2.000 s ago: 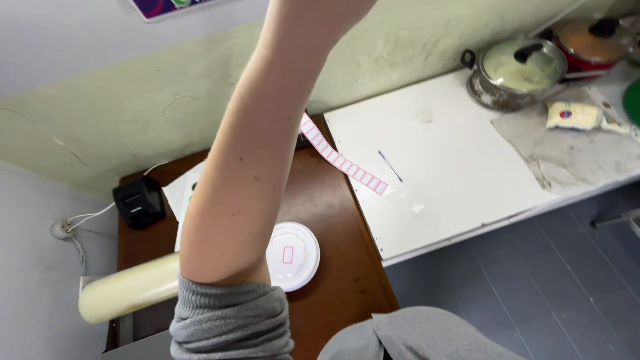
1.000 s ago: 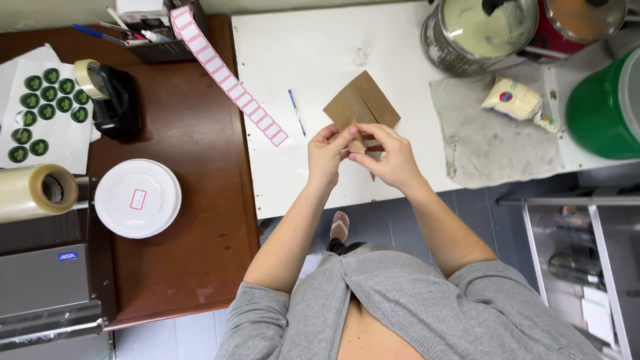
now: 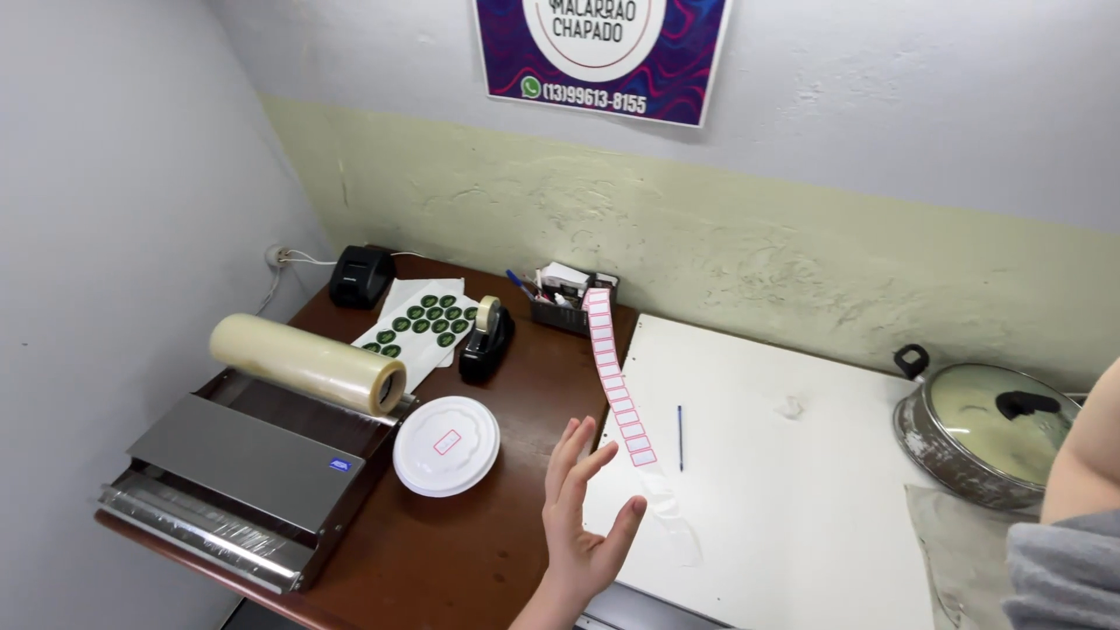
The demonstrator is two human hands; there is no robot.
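My left hand [image 3: 582, 512] is raised over the seam between the brown wooden table and the white tabletop, fingers apart, with nothing in it. Near its fingertips hangs a strip of pink-edged labels [image 3: 614, 385], which runs from a black desk organizer [image 3: 560, 317] onto the white surface. A blue pen [image 3: 681, 437] lies right of the strip. Left of the hand is a white lidded round container [image 3: 446, 472] bearing a small label. At the right edge only a bare arm and grey sleeve show; my right hand is out of view.
A film wrapping machine [image 3: 254, 455] with a large film roll [image 3: 297, 359] stands at left. Behind are a black tape dispenser [image 3: 486, 350], a sheet of green round stickers [image 3: 420, 328] and a black device [image 3: 360, 276]. A lidded pot [image 3: 971, 437] stands at right.
A second ago both hands held a folded brown paper piece over the white surface; now the left hand is empty and the paper is not in view. The view has swung left and up.
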